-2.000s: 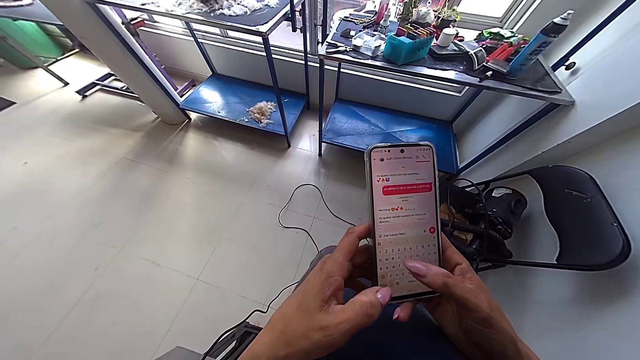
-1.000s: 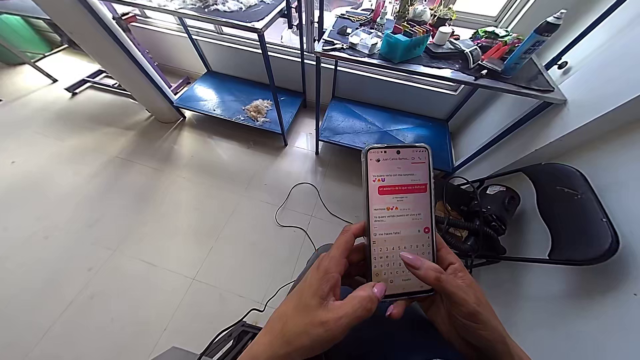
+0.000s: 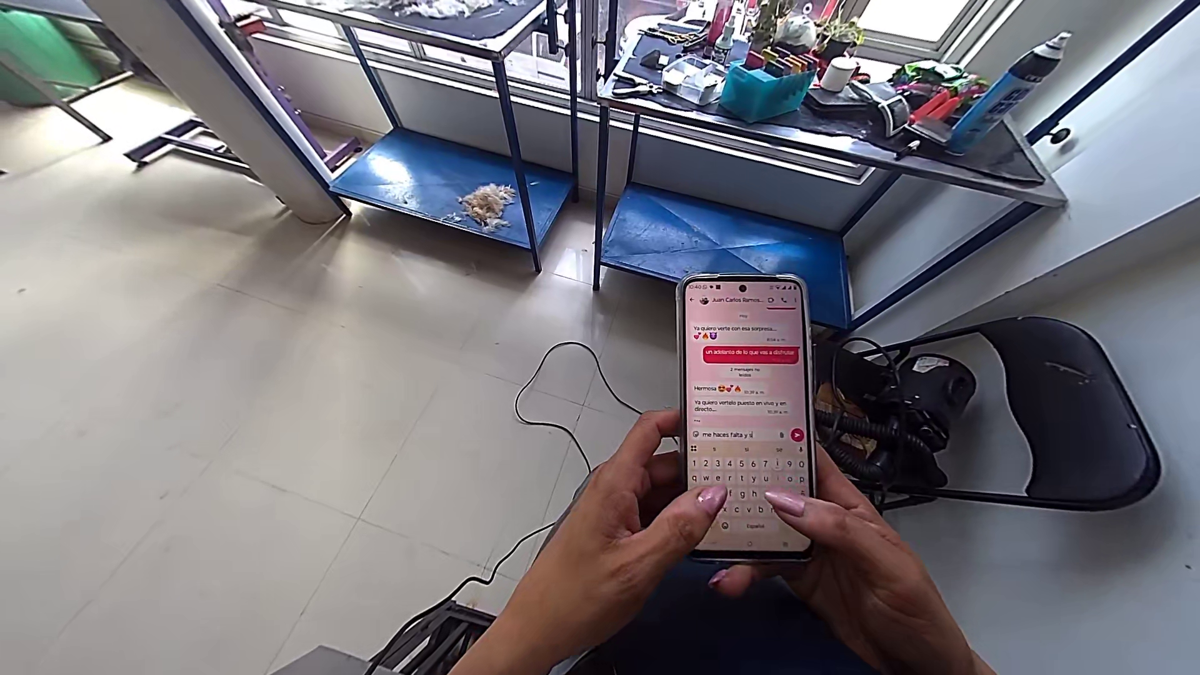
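Observation:
A smartphone (image 3: 746, 375) in a clear case stands upright between my hands, its lit screen showing a messaging page with writing and a keyboard. My left hand (image 3: 623, 534) grips its left side, with the thumb over the left part of the keyboard. Around the lower right side is my right hand (image 3: 848, 544), its thumb over the right part of the keyboard and a fingertip showing below the phone. The fingers behind the phone are mostly hidden.
Beyond the phone, a metal worktable (image 3: 844, 141) bears a teal container (image 3: 767, 92), pliers (image 3: 636, 87) and a spray can (image 3: 1008, 94). A clump of hair or fibre (image 3: 487, 204) lies on a blue shelf (image 3: 422, 178). A black folding chair (image 3: 1078, 412) and a cable (image 3: 525, 422) are nearby.
My left thumb has shifted up from the phone's lower edge onto the keyboard. More text stands in the typing field. Both hands still hold the phone.

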